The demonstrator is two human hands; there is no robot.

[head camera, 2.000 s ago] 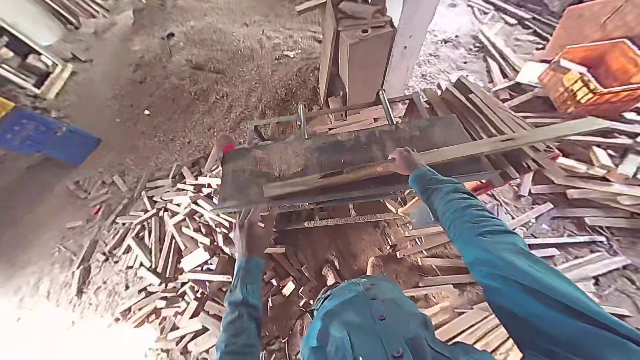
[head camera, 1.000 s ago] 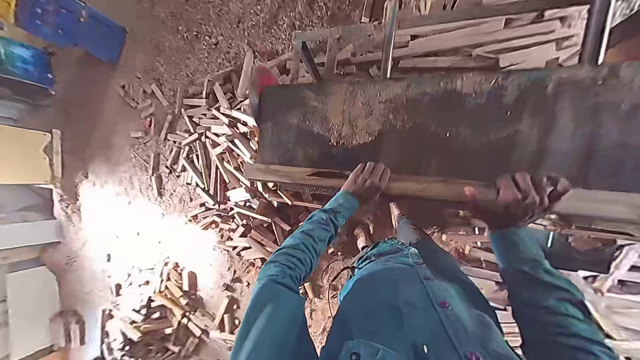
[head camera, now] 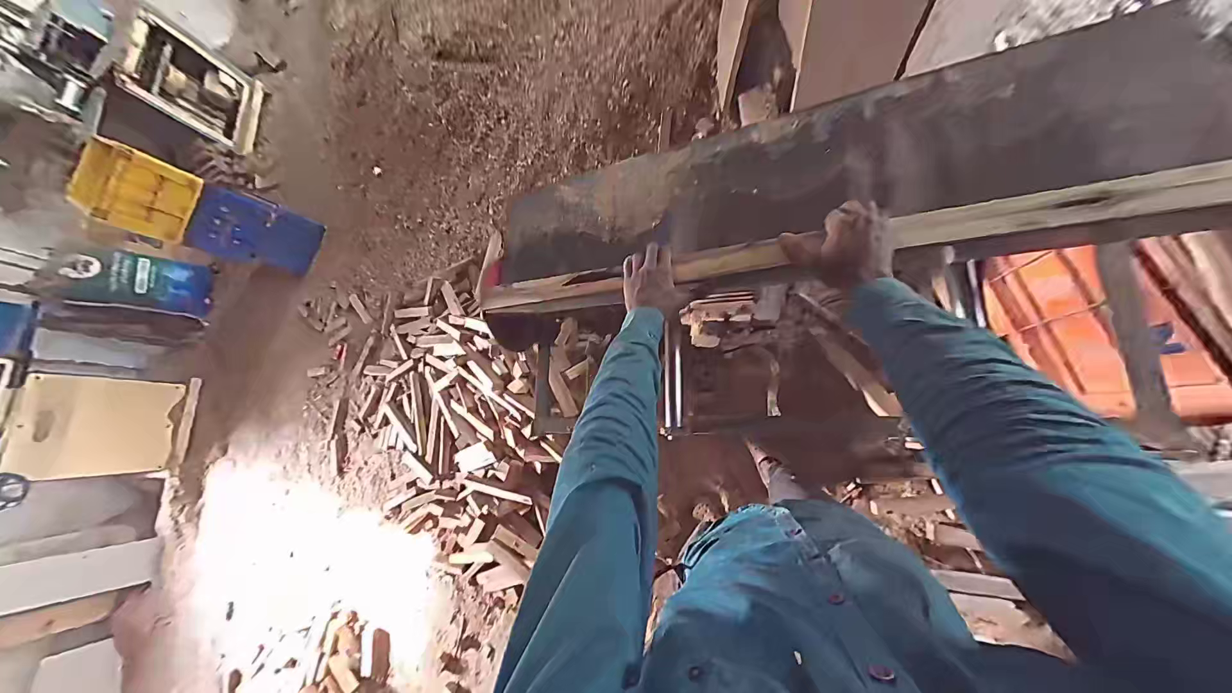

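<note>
A long wooden board [head camera: 1001, 219] lies along the near edge of a dark, worn bench top [head camera: 751, 178]. Near the board's left end, my left hand [head camera: 650, 279] grips it with the fingers over its upper side; the thumb is hidden. Farther right, my right hand [head camera: 847, 245] is closed around the same board, slightly blurred. The board runs on past the right edge of the view. A dark, jagged mark shows on its left part, just left of my left hand. Under the bench top stand metal legs [head camera: 674, 375].
Cut wood offcuts [head camera: 443, 385] are heaped on the ground left of the bench. An orange crate [head camera: 1059, 327] sits below at right. A yellow crate [head camera: 135, 188] and a blue crate [head camera: 255, 229] stand at far left. Tall boards [head camera: 847, 48] rise behind the bench.
Two seconds ago my left hand was at the bench's near left edge; it now grips the board. The board has moved from across the bench top to its near edge. The view has shifted strongly.
</note>
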